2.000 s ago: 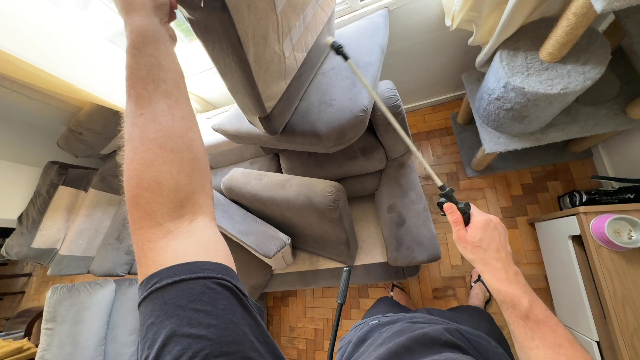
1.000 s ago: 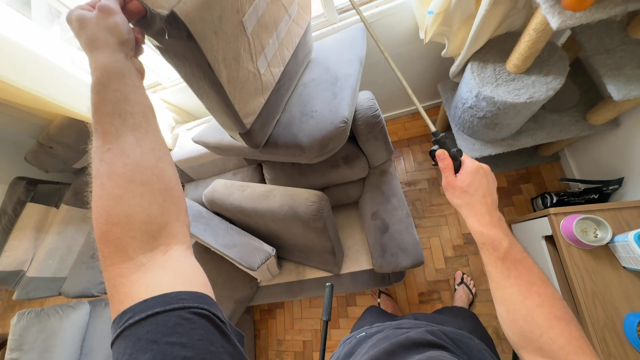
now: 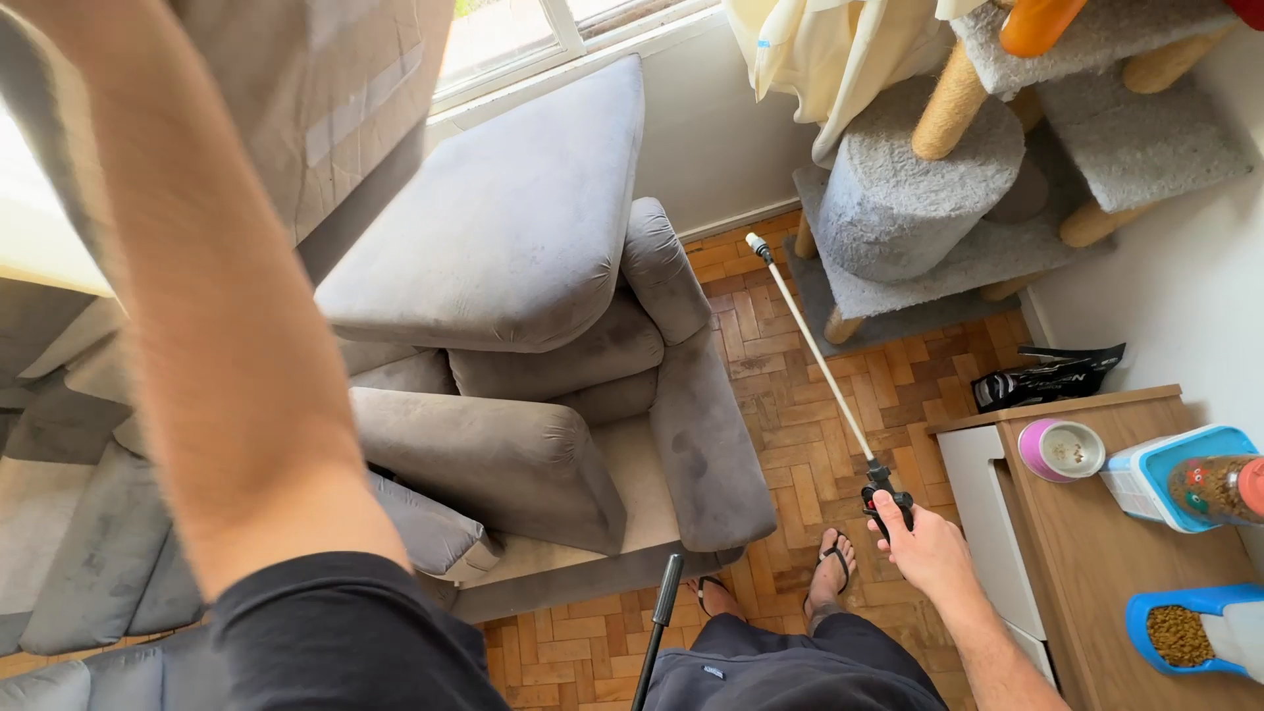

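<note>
My right hand [image 3: 923,548] is closed around the black trigger handle of a sprayer wand [image 3: 818,360], whose pale lance points up and left over the floor. My left arm reaches up past the top left edge, so my left hand is out of view. Beside that arm a large grey sofa cushion [image 3: 341,118] with a beige underside is tilted up. Below it a grey cushion [image 3: 494,217] lies across the back of a grey sofa [image 3: 706,444]. Another cushion [image 3: 484,459] leans on the seat. Damp-looking dark patches mark the sofa's arm.
A carpeted cat tree [image 3: 918,188] stands at the back right. A wooden cabinet [image 3: 1086,553] at right holds a pink bowl [image 3: 1062,450], a blue tub [image 3: 1136,479] and a blue kibble scoop [image 3: 1175,632]. A black rod [image 3: 660,622] stands up near my legs. More cushions lie at left.
The wand's tip has swung away from the raised cushion to over the floor beside the sofa. My left hand, visible on that cushion's edge one second ago, has left the view.
</note>
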